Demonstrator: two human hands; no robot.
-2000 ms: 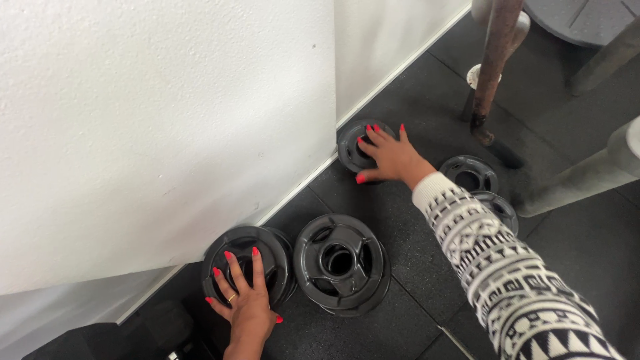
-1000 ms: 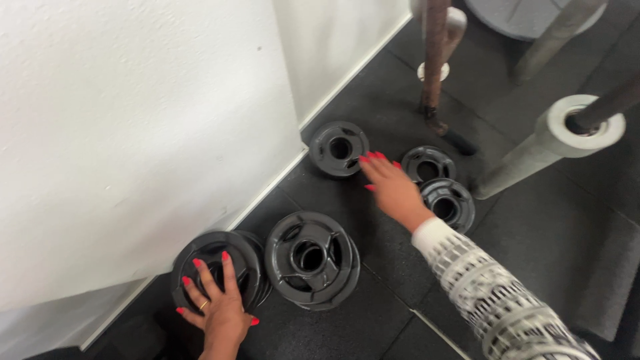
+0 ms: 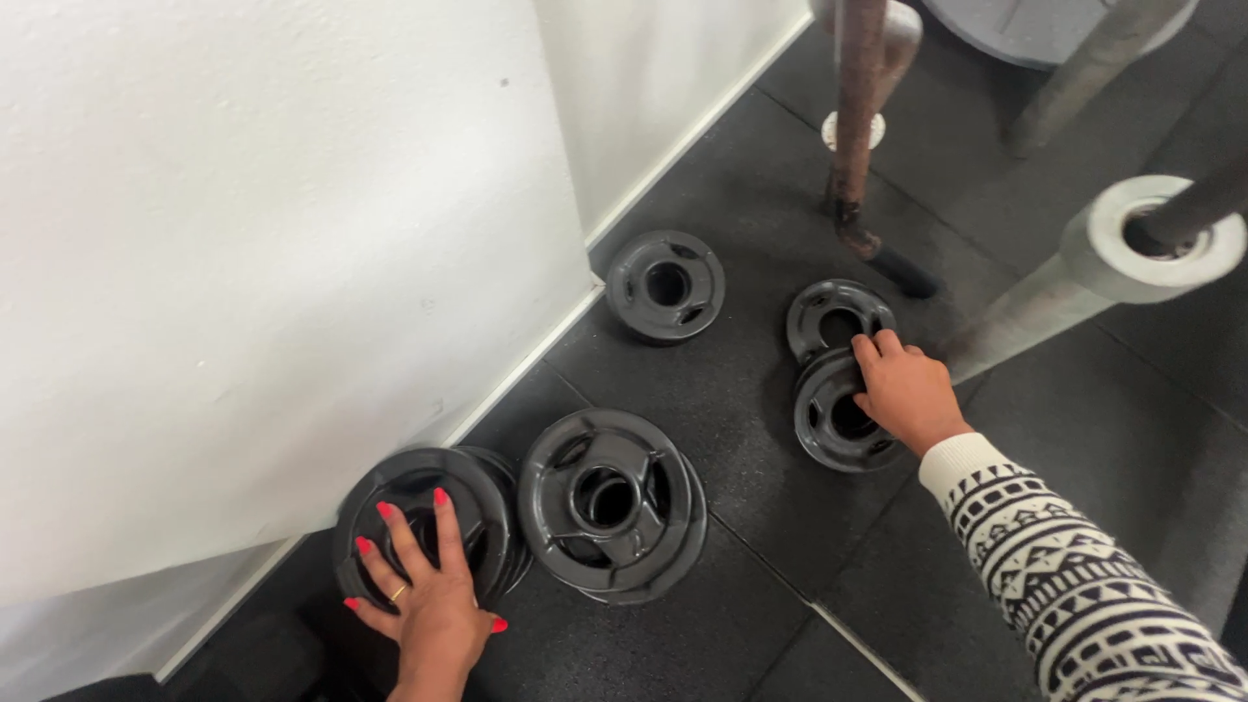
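Observation:
My left hand [image 3: 434,595] lies with spread fingers on the top of a stack of large black weight plates [image 3: 375,478] by the wall. Beside that stack is another stack of large black weight plates [image 3: 551,512]. At the right, my right hand [image 3: 907,390] has its fingers bent over the rim of a small black weight plate [image 3: 824,444]; its fingertips are partly hidden. This plate overlaps another small black plate [image 3: 807,317] behind it. A further small black weight plate [image 3: 634,292] lies near the wall corner, touched by neither hand.
A white wall [image 3: 292,244] with a pale skirting strip [image 3: 526,375] bounds the left side. At the right stand a grey metal post with a white collar [image 3: 1097,244] and a rusty brown pipe [image 3: 858,107]. A grey disc [image 3: 1014,24] is at the top. Black rubber tiles [image 3: 721,624] cover the floor.
My right hand has moved right, away from the small plate by the wall corner, to the overlapping small plates. My left hand has stayed on its stack.

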